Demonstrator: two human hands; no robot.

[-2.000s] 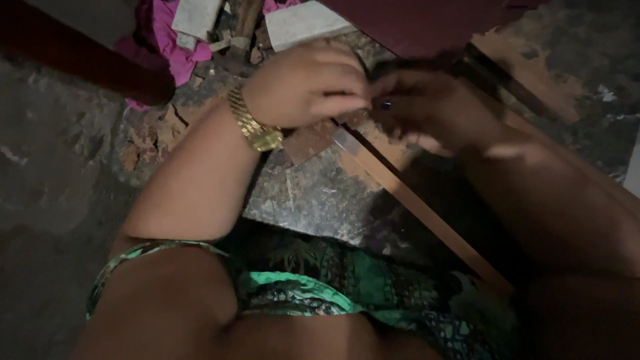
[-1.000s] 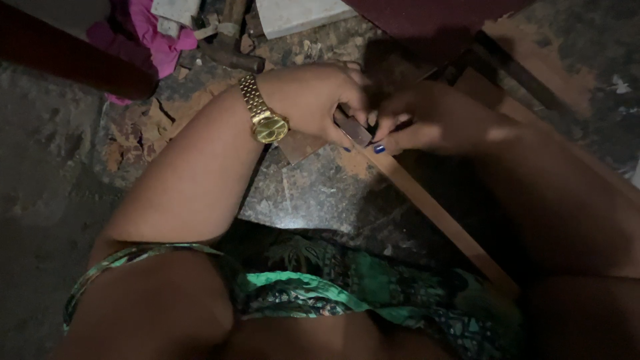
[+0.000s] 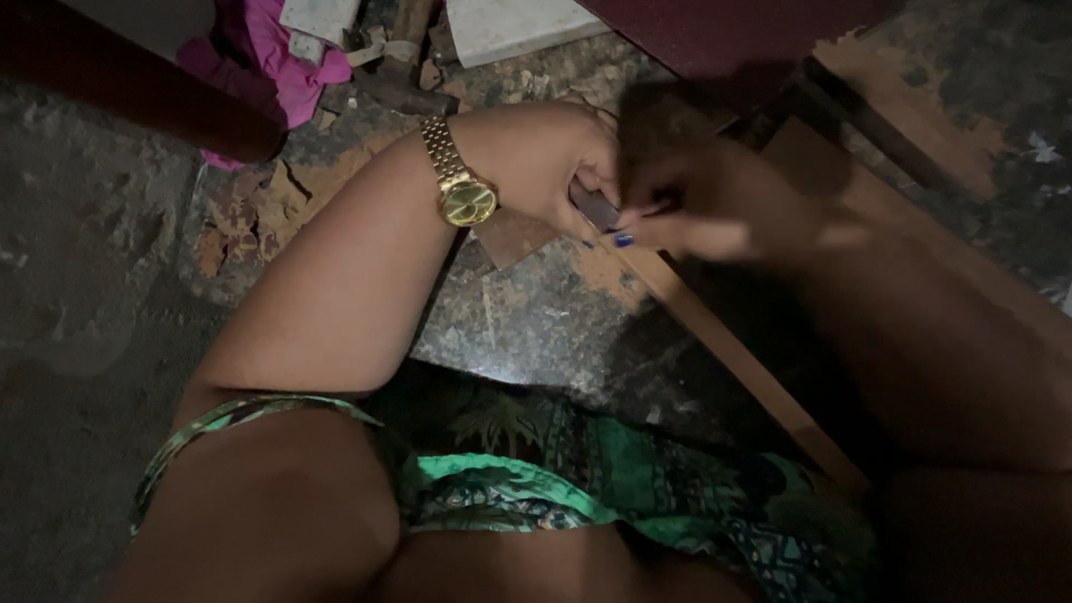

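My left hand (image 3: 553, 163), below a gold wristwatch (image 3: 467, 201), closes around a small dark flat piece (image 3: 595, 208); its material is unclear. My right hand (image 3: 678, 209) meets it there, thumb and finger pinched at the end of a long narrow brown strip (image 3: 724, 343), perhaps leather. From the fingers the strip slants down to the right, to the patterned green cloth on my lap. A flat brown piece (image 3: 519, 234) lies on the worktop under my left wrist. Shadow hides part of the right fingers.
A hammer (image 3: 410, 88) lies on the stained worktop (image 3: 536, 327) beyond my left wrist, near a white slab (image 3: 519, 29) and pink cloth (image 3: 293, 67). Brown scraps (image 3: 251, 213) lie at left, below a dark red round post (image 3: 142, 84). A maroon sheet (image 3: 745, 38) is at the top.
Two seconds ago my left hand covered the strip's end; the dark piece now shows between its fingers. My right hand has shifted to pinch right beside it.
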